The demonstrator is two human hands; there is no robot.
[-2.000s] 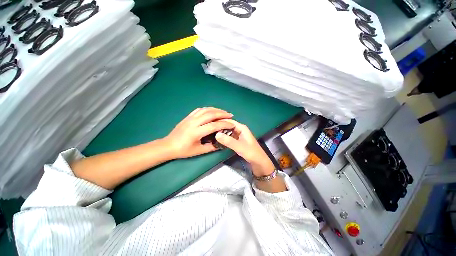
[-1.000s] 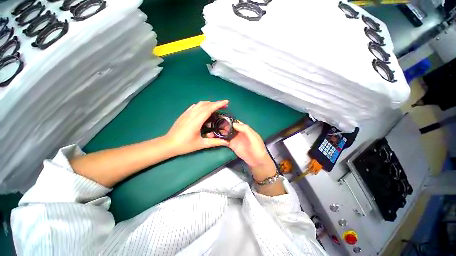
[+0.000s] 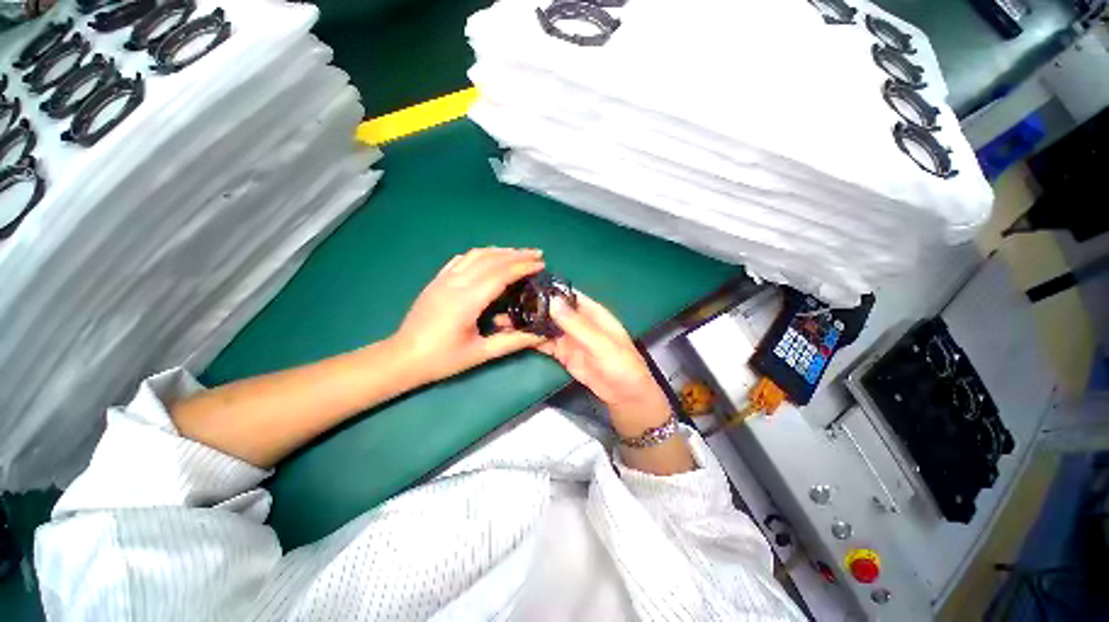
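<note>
My left hand [image 3: 456,318] comes in from the left over the green surface and holds several black watch case rings [image 3: 530,304] together between thumb and fingers, their round openings turned up and to the right. My right hand [image 3: 598,352], with a metal wristband, touches the right side of the same rings. Its fingers are partly hidden behind the rings, and the far side of the stack is hidden in my left palm.
White foam piles with rings on top stand left [image 3: 262,158] and ahead right [image 3: 718,109]. A yellow strip [image 3: 420,117] lies between them. At right are a teach pendant [image 3: 808,348], a black fixture [image 3: 934,419] and a red emergency stop [image 3: 863,565] on the pale machine.
Two seconds ago my hands covered the rings. They have since opened around them, and the rings show face up. Since one second ago the rings have turned slightly in my fingers.
</note>
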